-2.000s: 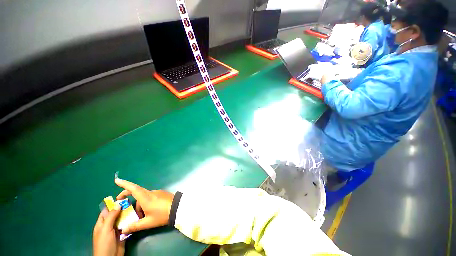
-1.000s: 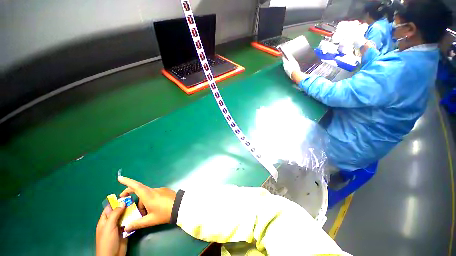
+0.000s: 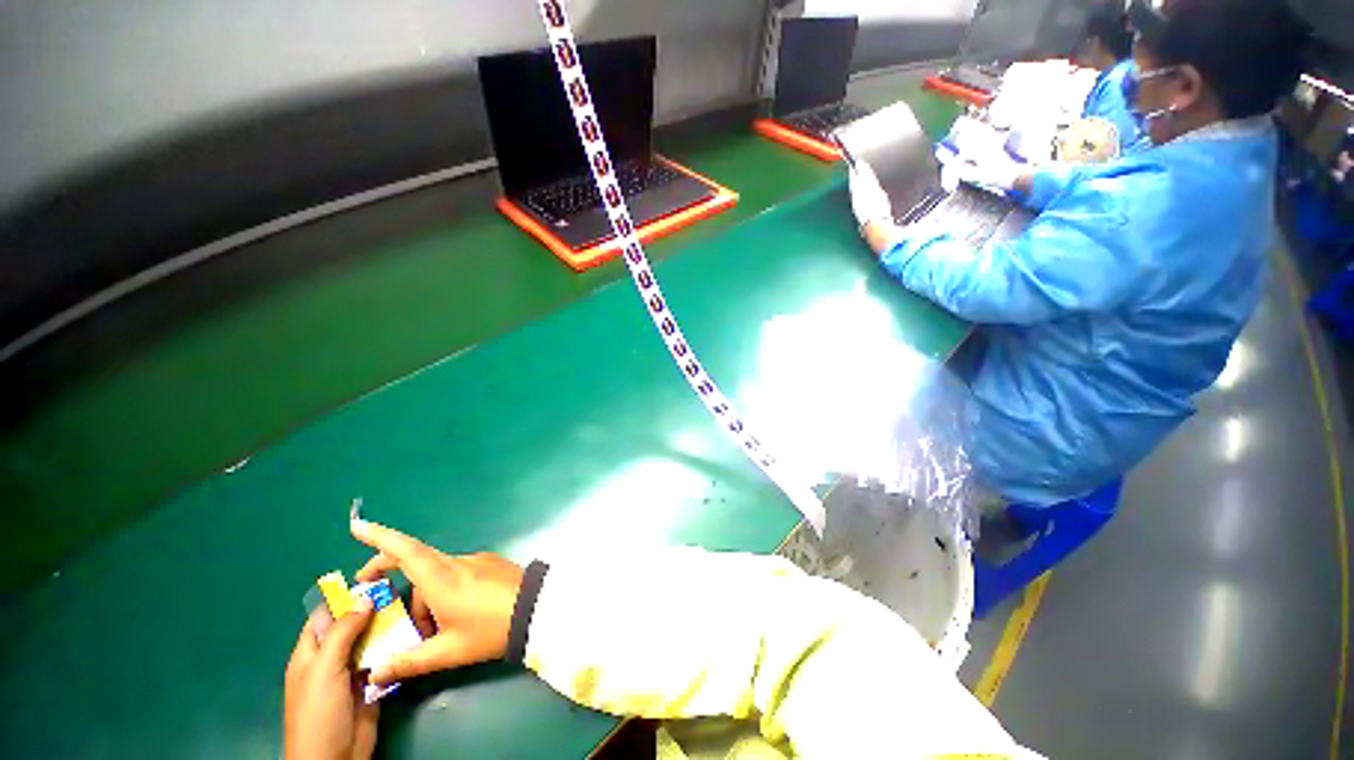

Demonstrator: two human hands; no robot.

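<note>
My left hand (image 3: 327, 686), cut off by the bottom edge, holds a small yellow and white piece (image 3: 389, 639) with a blue label (image 3: 377, 594) at its top. My right hand (image 3: 453, 601) comes from the right in a yellow-white sleeve with a dark cuff. Its thumb and lower fingers grip the same piece. Its index finger points up and away, with a tiny dark label (image 3: 357, 511) on the tip. A clear bit sticks out at the piece's left side.
A label strip (image 3: 653, 305) hangs down to a whitish bin (image 3: 898, 557) with clear film (image 3: 936, 460). An open laptop (image 3: 616, 193) sits on a red-orange tray (image 3: 587, 257). A person in blue (image 3: 1099, 282) handles another laptop (image 3: 898, 156).
The laptops on trays sit slightly farther right in view. The neighbour's hand has moved onto the laptop's screen edge. My hands keep nearly the same pose.
</note>
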